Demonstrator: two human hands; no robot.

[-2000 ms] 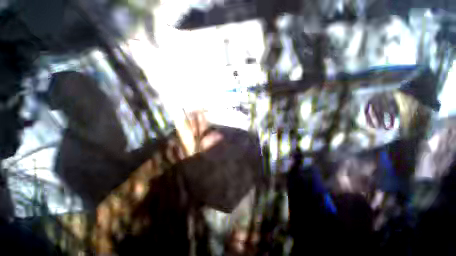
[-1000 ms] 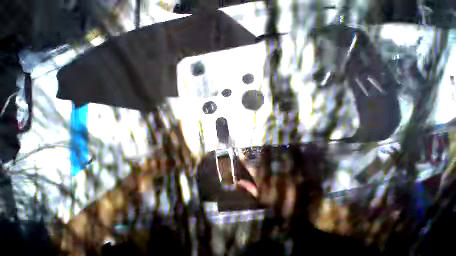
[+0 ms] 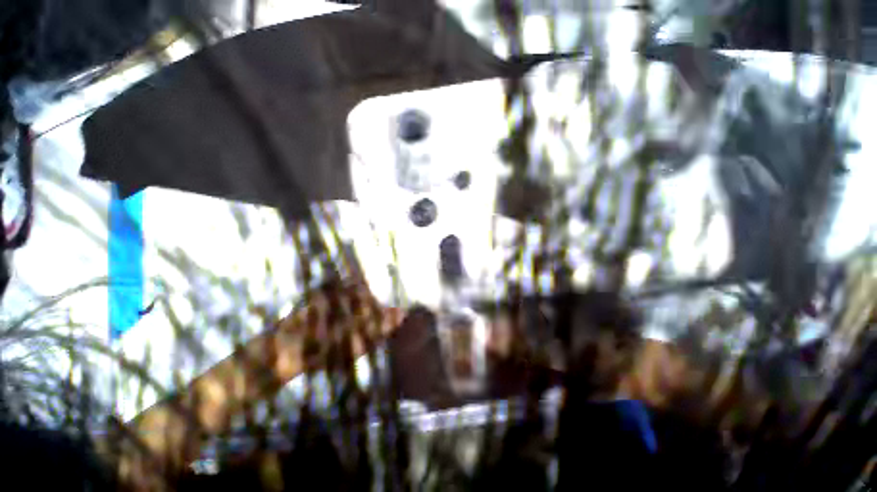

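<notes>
A dark fabric panel (image 3: 231, 115) lies behind and left of the white sewing machine head (image 3: 389, 183). More dark cloth (image 3: 415, 356) lies under the needle area at the front of the head. My left hand (image 3: 370, 322) is at the left side of this cloth, mostly behind dark strands. My right hand (image 3: 505, 336) is just right of the needle area, blurred and largely covered by strands. The fingers of both hands are too hidden to tell their grip.
A blue tape strip (image 3: 126, 259) is stuck on the white table (image 3: 67, 231) at the left. A dark object with a reddish edge stands at the far left. A blue patch (image 3: 637, 423) shows at the lower right. Strands block much of the view.
Since two seconds ago the view has shifted and the cloth is now at the machine head. Over the last second, the head appears slightly further right and the tape further left.
</notes>
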